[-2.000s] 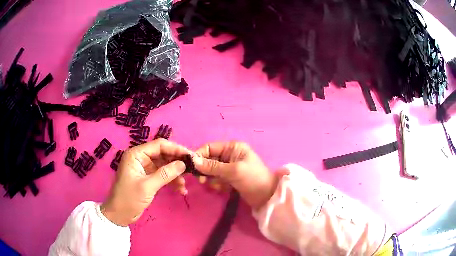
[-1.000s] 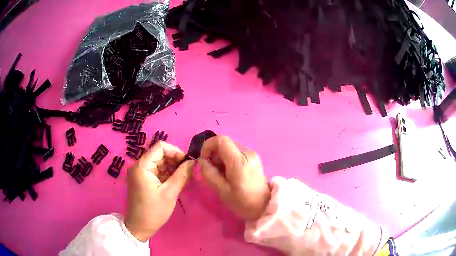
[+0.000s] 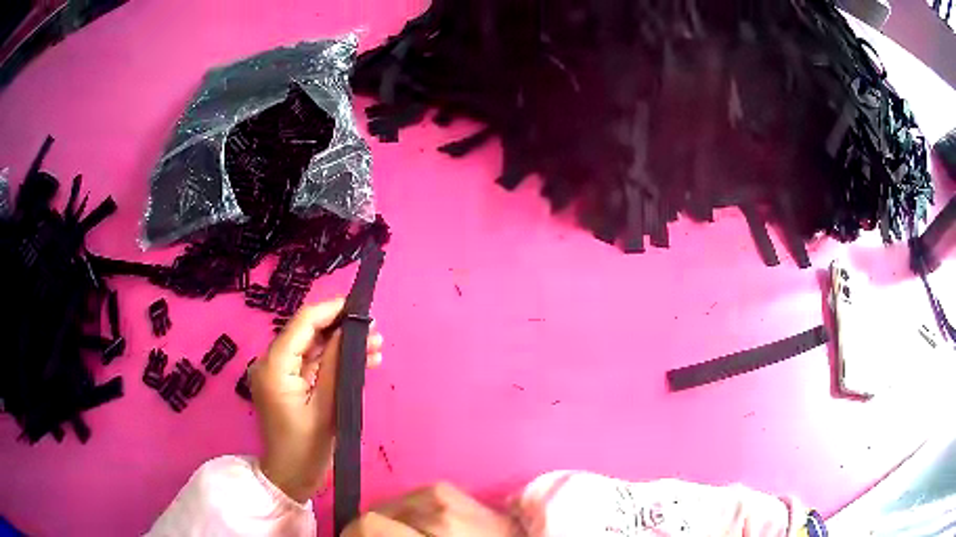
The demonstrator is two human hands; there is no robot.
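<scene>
A black webbing strap runs lengthwise in front of me, with a small dark buckle part around it near my left fingers. My left hand holds the strap at the buckle, fingers behind it. The strap's upper end reaches towards the loose buckles. My right hand is at the bottom edge, partly cut off, with its fingers at the strap's lower end. Its fingertips are hard to make out.
A torn clear bag spills black buckles at the upper left. A strap pile lies far left. A large webbing pile fills the top. A single strip touches a phone at right.
The strap, bent between both hands before, is now stretched out straight with the buckle part around it. My right hand has moved down to the bottom edge. My left hand has turned and opened somewhat.
</scene>
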